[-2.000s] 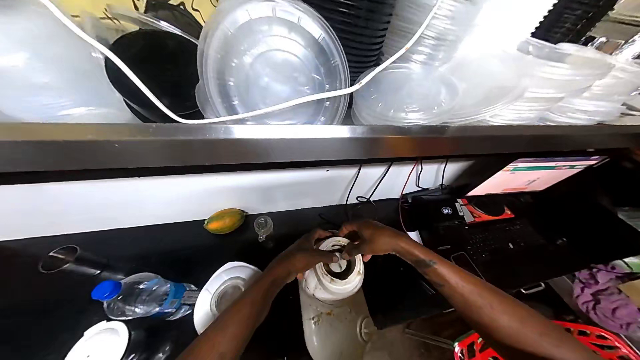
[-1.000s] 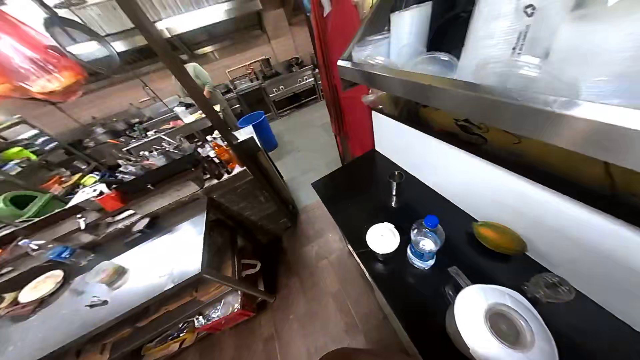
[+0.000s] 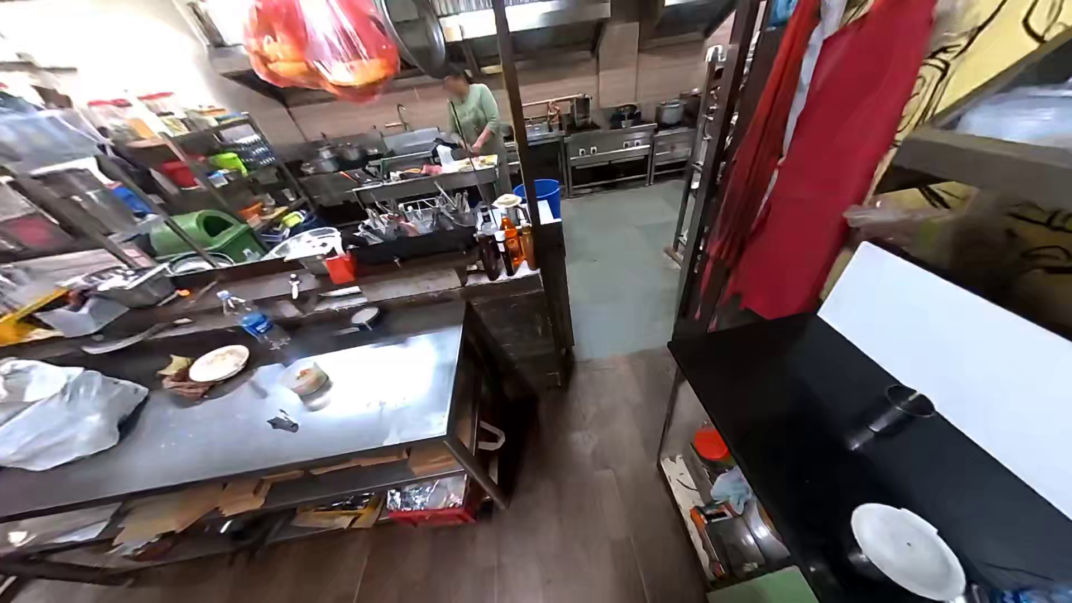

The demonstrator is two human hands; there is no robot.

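Neither of my hands shows in the view now, so what they hold cannot be told. At the lower right, a round white lid or dish [image 3: 909, 548] rests on the black counter [image 3: 796, 394]. Behind it a dark metal cup or jigger [image 3: 909, 402] stands near the white wall panel. Part of a plastic bottle [image 3: 1030, 584] shows at the bottom right edge. To the left, a steel table [image 3: 360, 419] holds a white plate [image 3: 219, 363], a small round container [image 3: 305, 378], a water bottle [image 3: 260, 322] and a white plastic bag [image 3: 67, 410].
Wooden-look floor [image 3: 586, 469] runs between table and counter toward a grey-green floor [image 3: 624, 251]. A person [image 3: 476, 113] stands at a far worktop. Sauce bottles [image 3: 507, 244], a blue bin [image 3: 540, 197], a green bin [image 3: 205, 234] and hanging red cloth [image 3: 825, 167] are around.
The view has swung far left from the counter. Two seconds ago both my hands were at the white rim of a jar or appliance; they are out of view now.
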